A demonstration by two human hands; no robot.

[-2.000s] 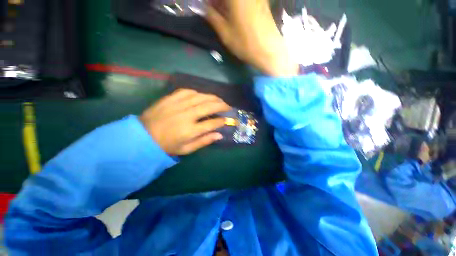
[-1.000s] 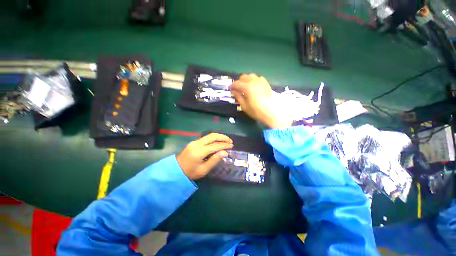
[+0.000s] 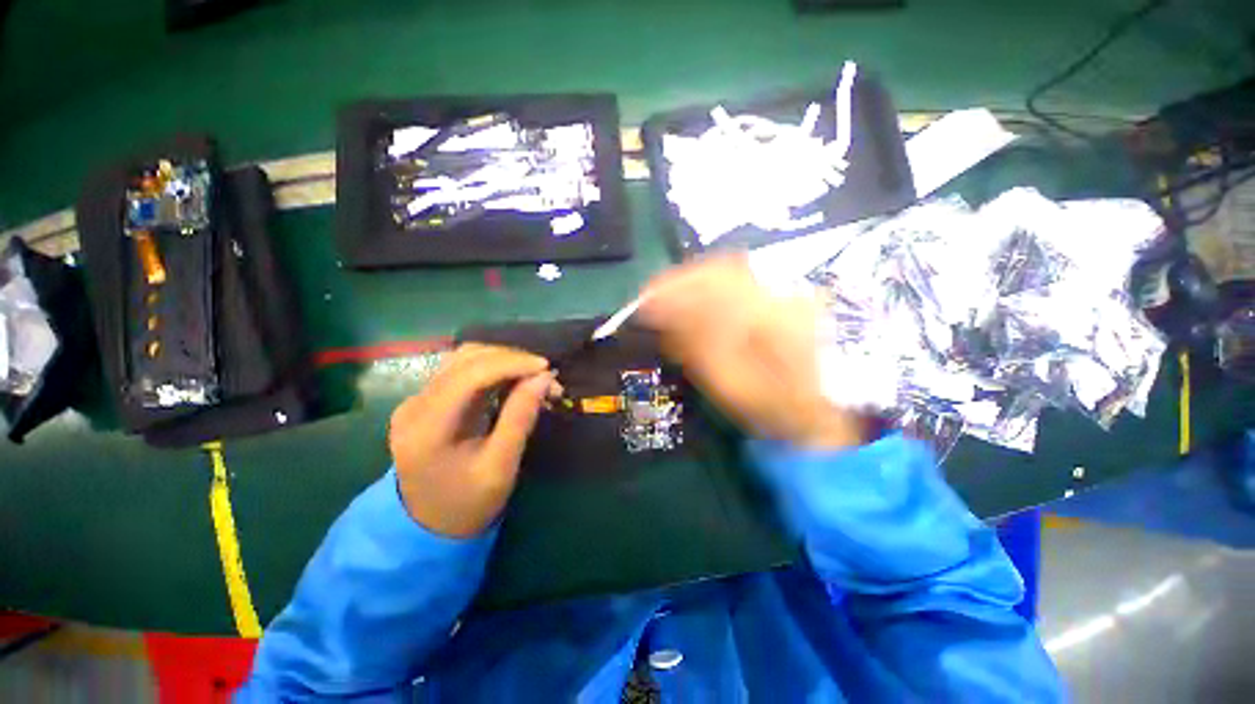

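Note:
A black phone housing lies on the black foam pad (image 3: 571,488) in front of me, with a blue-and-silver main board (image 3: 650,410) at its right end and an orange flex cable (image 3: 599,404) running left from it. My left hand (image 3: 475,429) covers the housing's left part, thumb and forefinger pinched on a tiny dark part just above it. My right hand (image 3: 736,344) is blurred, above and right of the housing. A small white strip (image 3: 619,319) sticks out from its fingertips.
A black tray (image 3: 482,250) with silvery-white strips stands beyond the pad. A second tray (image 3: 895,158) holds a white strip pile (image 3: 750,172). Shiny bagged components (image 3: 991,316) are heaped at right. Another phone housing (image 3: 172,323) lies on foam at left.
The view has shifted, showing more of the trays. My right hand has left the strip tray and come back toward the housing with a white strip. My left fingers now pinch a tiny part.

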